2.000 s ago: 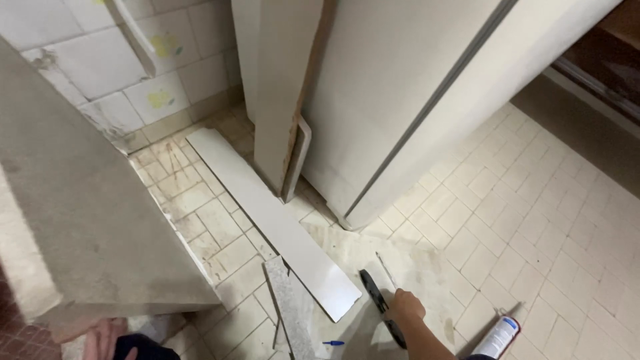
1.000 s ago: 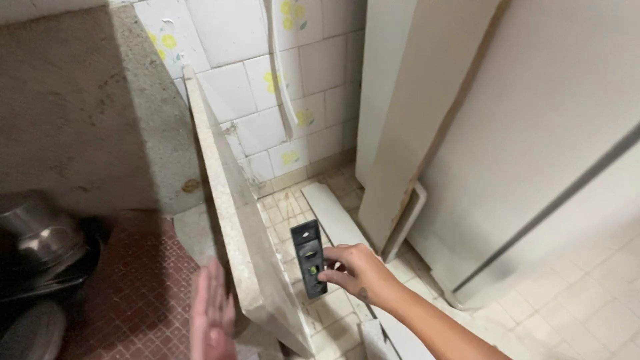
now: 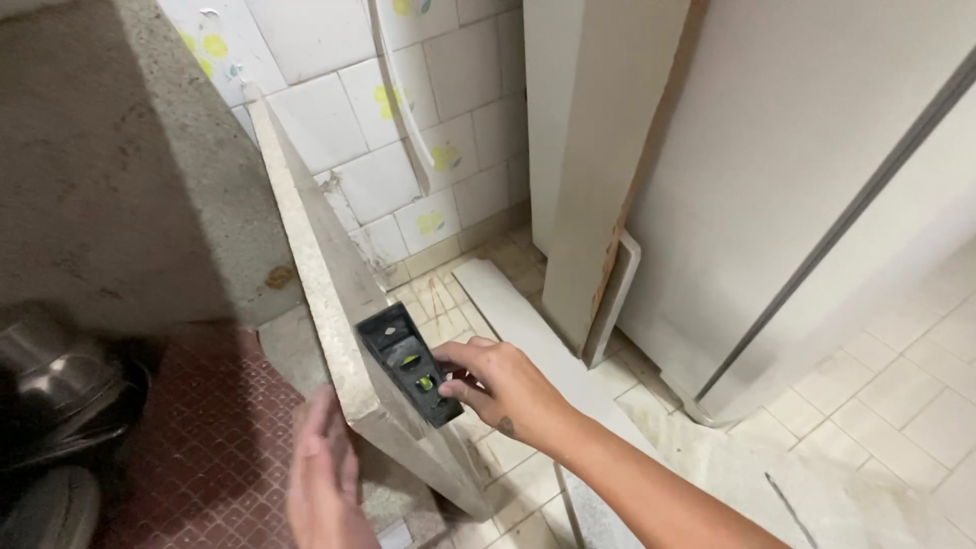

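Observation:
Between the fingertips and thumb of my right hand point(image 3: 496, 381) is a short black spirit level point(image 3: 409, 364) with yellow-green vials. Its long side lies close against the side face of an upright slab point(image 3: 316, 290) with a pale, rough edge; whether they touch fully, I cannot tell. My left hand point(image 3: 324, 465) is on the other side of the slab, beside its near end, with the palm facing it and the fingers together. It appears to hold nothing, though the fingertips are partly hidden at the slab's edge.
A white board point(image 3: 526, 320) lies on the tiled floor. Tall panels point(image 3: 610, 168) lean against a white refrigerator-like cabinet point(image 3: 762, 152). Metal pots point(image 3: 53, 366) stand at the left by a red tiled surface point(image 3: 206, 442). A thin strip point(image 3: 400, 99) hangs down the tiled wall.
My right hand has lifted the black level from near the floor and brought it to the slab's side. My left hand has come up beside the slab. The view has swung left.

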